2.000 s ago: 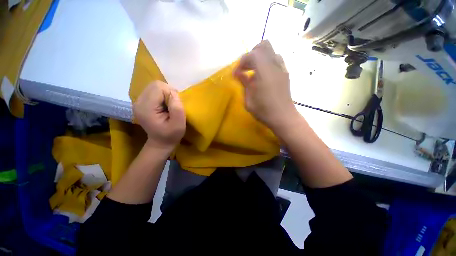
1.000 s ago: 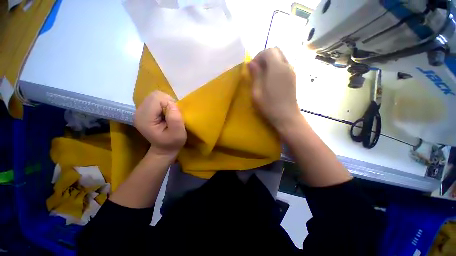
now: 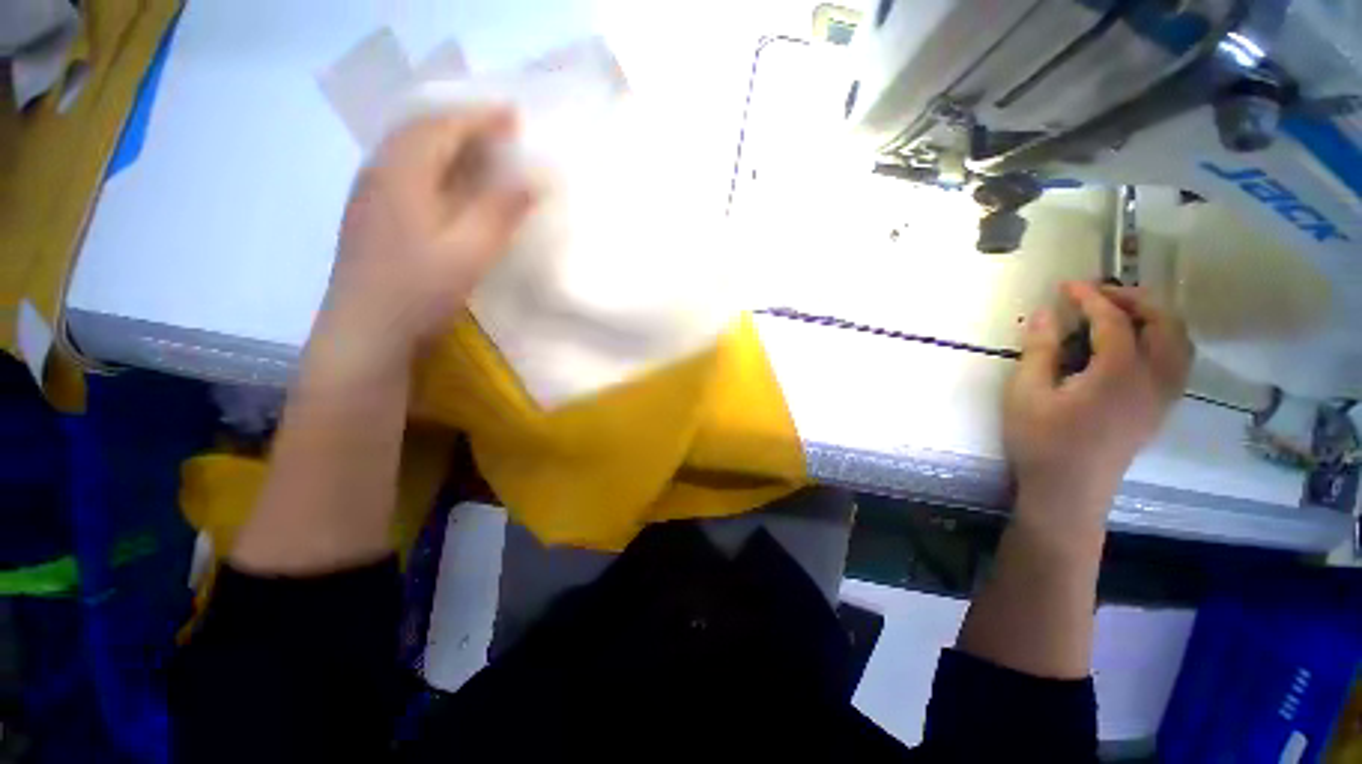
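Note:
The yellow fabric panel (image 3: 642, 455) hangs over the table's front edge at the centre. The white piece (image 3: 583, 284) lies on and above it on the tabletop. My left hand (image 3: 418, 224) is blurred, over the left side of the white piece, with fingers bent; I cannot tell whether it grips the cloth. My right hand (image 3: 1098, 381) is at the fabric scissors (image 3: 1128, 239), its fingers closed around the black handles, which are mostly hidden. The silver blades point away from me.
The white sewing machine (image 3: 1105, 90) with a bright lamp stands at the upper right. A metal fitting (image 3: 1314, 448) is at the table's right front. Blue crates (image 3: 1255, 657) are below the table at right and left. Stacked yellow pieces (image 3: 75, 164) lie at the far left.
My right hand has let go of the yellow panel and moved right onto the scissors. My left hand has moved up from the yellow panel to the white piece. The panel has shifted down slightly.

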